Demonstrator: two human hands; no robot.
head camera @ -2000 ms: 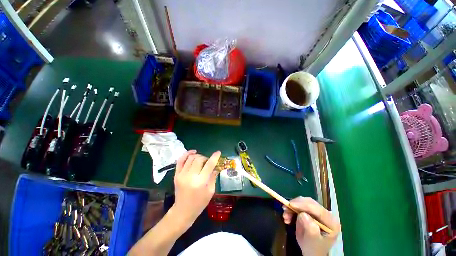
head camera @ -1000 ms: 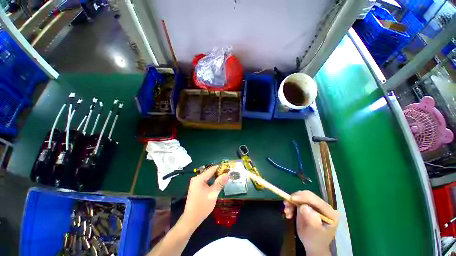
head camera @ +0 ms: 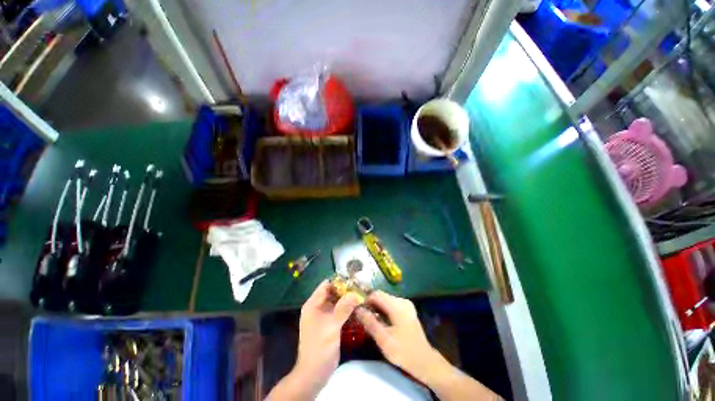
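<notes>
A small brass-gold part (head camera: 345, 289) is held between both hands, low in the middle of the picture over the bench's front edge. My left hand (head camera: 320, 319) grips it from the left with thumb and fingers. My right hand (head camera: 396, 323) touches it from the right with its fingertips. The fingers hide much of the part. The silver-grey square plate (head camera: 351, 260) lies on the bench just behind the hands. The grease brush (head camera: 452, 159) stands in the white grease bucket (head camera: 419, 149), its pale handle leaning over the rim.
A yellow tool (head camera: 381, 257), blue-handled pliers (head camera: 427, 244), black-and-yellow pliers (head camera: 301, 265) and a white cloth (head camera: 244, 249) lie on the bench. A hammer (head camera: 494, 247) lies at the right edge. Black housings (head camera: 82, 270) stand left, a blue cylinder bin (head camera: 67, 356) below them.
My right hand has let go of the brush, which is now in the bucket, and has joined my left hand at the brass part. Both hands are lower and nearer the body.
</notes>
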